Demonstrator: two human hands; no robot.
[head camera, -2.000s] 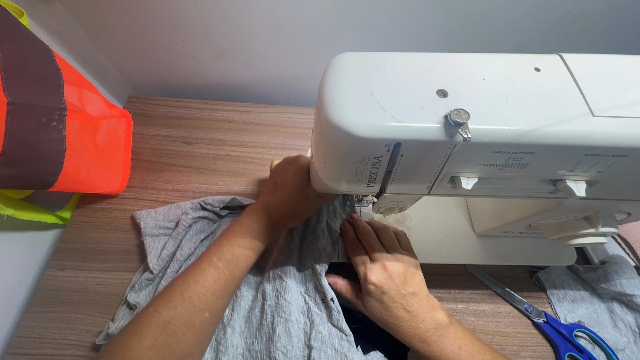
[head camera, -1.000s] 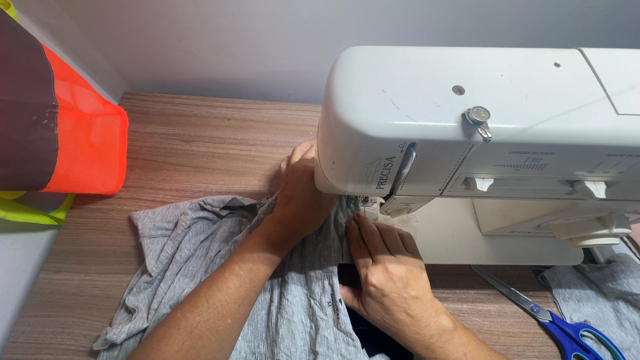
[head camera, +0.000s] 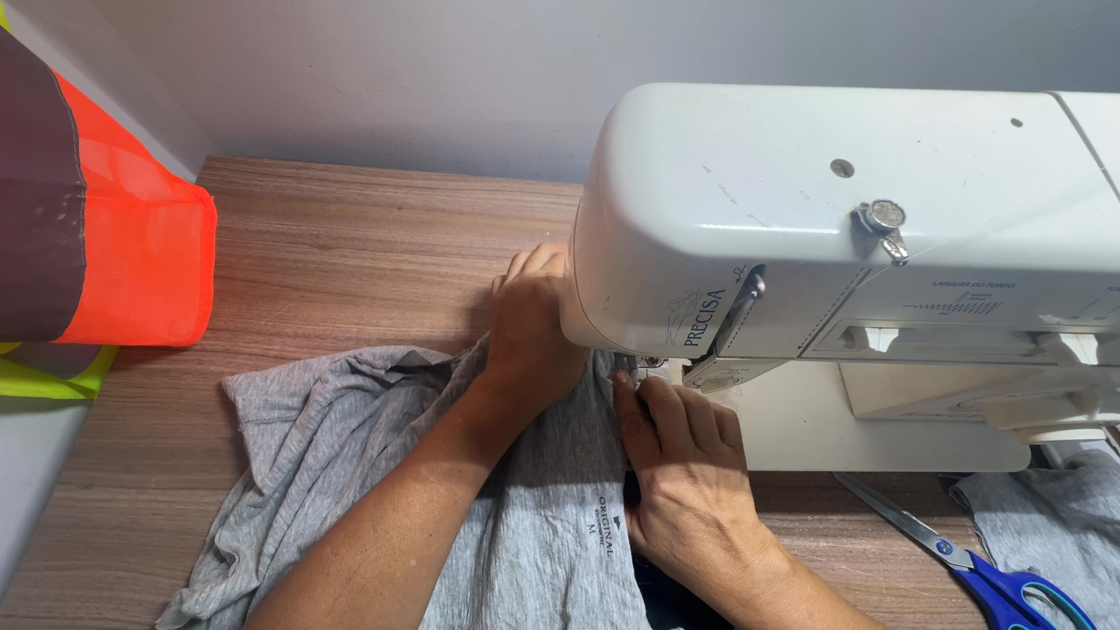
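A white sewing machine (head camera: 770, 175) stands at the right, and a grey knit garment (head camera: 560, 490) with a printed mark lies under its needle area. My left hand (head camera: 534, 324) rests on the cloth just left of the machine's head, its fingertips partly hidden by the head. With its fingers bent, my right hand (head camera: 687, 455) holds the garment's edge by the presser foot (head camera: 649, 362). The needle itself cannot be made out. Dark cloth (head camera: 669, 595) shows beneath my right hand.
Blue-handled scissors (head camera: 962, 556) lie on the wood-grain table (head camera: 350, 227) at the lower right, beside another piece of grey cloth (head camera: 1050, 525). An orange and dark fabric item with yellow-green parts (head camera: 149, 262) hangs at the left. A wall runs behind the table.
My right thumb, earlier low beside the cloth, now lies up by the presser foot. My left hand stays on the garment beside the machine's head.
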